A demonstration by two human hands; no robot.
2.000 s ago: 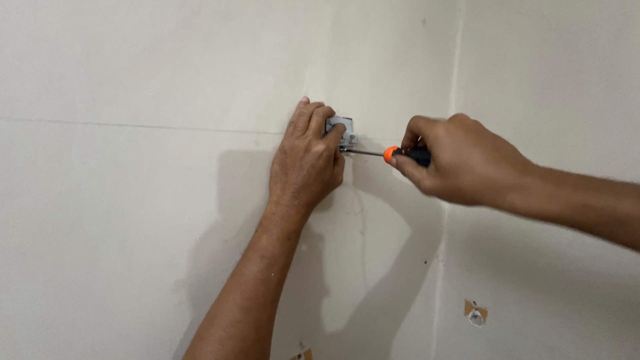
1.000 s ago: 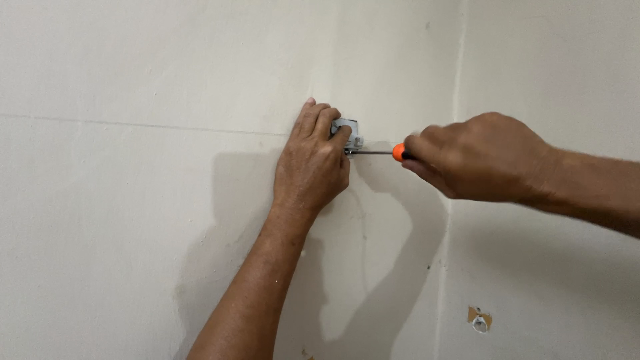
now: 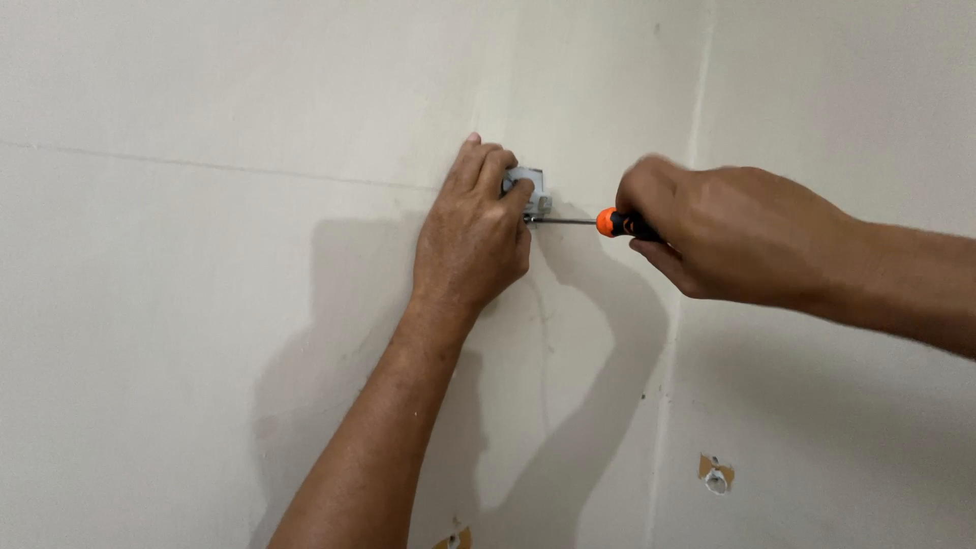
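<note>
A small light-grey bracket (image 3: pixel 536 183) lies against the wall, partly hidden by my left hand (image 3: pixel 476 217), whose fingers press and hold it. My right hand (image 3: pixel 732 229) grips the black and orange handle of a screwdriver (image 3: pixel 607 222). Its thin metal shaft runs level to the left and its tip meets a small metal piece at the bracket's lower edge, beside my left fingers. The tip's exact seat is too small to make out.
A thin line (image 3: pixel 229 167) crosses the pale wall (image 3: pixel 191 305) to the bracket. The room corner (image 3: pixel 695 130) runs down at the right. Damaged patches with holes show on the right wall (image 3: pixel 715 482) and at the bottom (image 3: pixel 456 540). Arm shadows fall on the wall.
The fingers of my right hand have shifted around the screwdriver handle, showing more of it now than one second ago. My left hand stays on the bracket.
</note>
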